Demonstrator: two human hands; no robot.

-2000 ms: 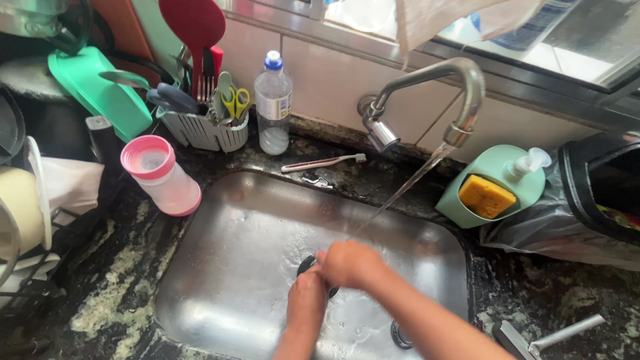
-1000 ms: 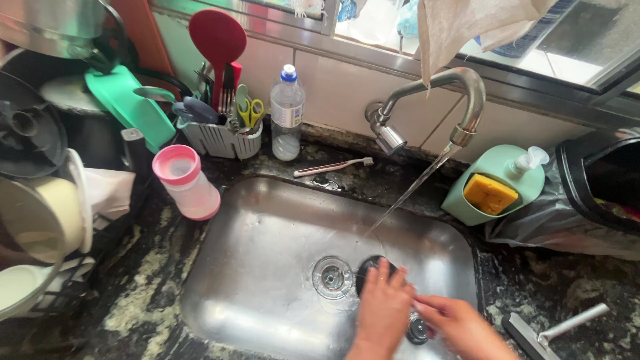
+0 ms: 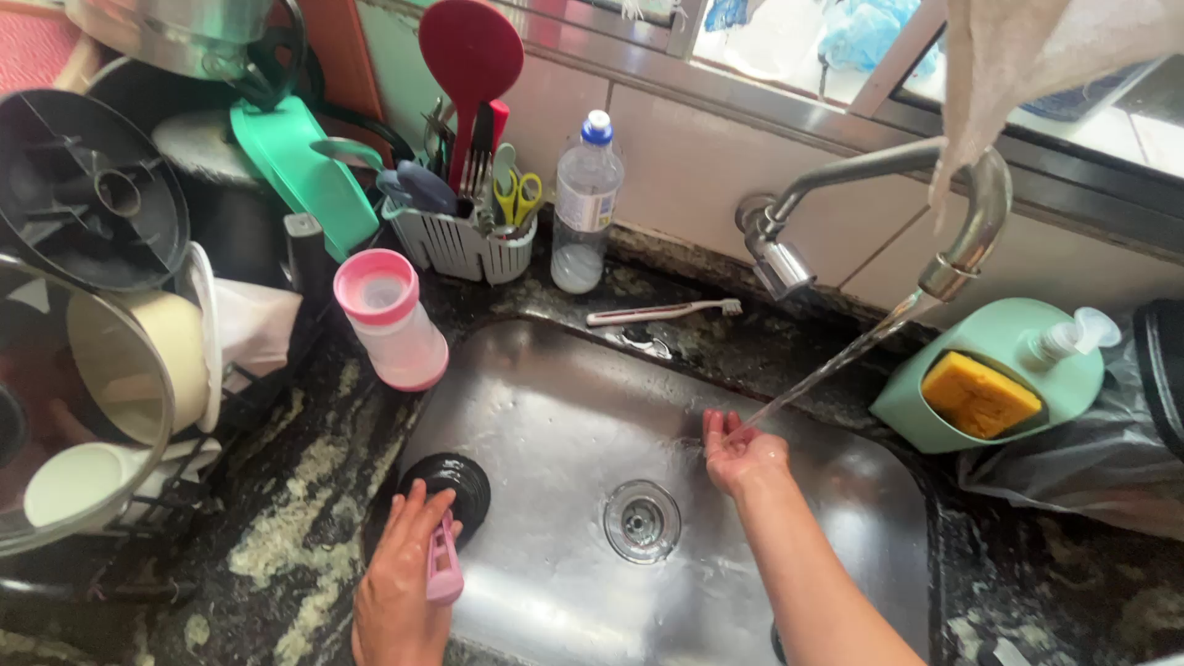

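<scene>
My left hand (image 3: pixel 407 573) is at the left side of the steel sink (image 3: pixel 555 398). It holds a pink plastic handle (image 3: pixel 445 564), whose upper end lies near a round black ribbed piece (image 3: pixel 453 490); whether the two are joined is not plain. My right hand (image 3: pixel 747 453) is palm up with bent fingers and nothing in it, under the stream of water (image 3: pixel 823 370) from the metal faucet (image 3: pixel 971 222). The drain (image 3: pixel 641 521) lies between the hands. Another dark round thing shows partly behind my right forearm.
A pink and clear container (image 3: pixel 393 324) stands at the sink's left corner. Behind the sink are a toothbrush (image 3: pixel 664 312), a plastic bottle (image 3: pixel 587 208) and a utensil basket (image 3: pixel 462 242). A green soap dispenser with a sponge (image 3: pixel 980 395) stands right. Dishes and a glass lid (image 3: pixel 157 444) crowd the left.
My hands were together over the sink and are now apart. The left has moved left with the pink handle beside the black piece; the right has moved up into the water.
</scene>
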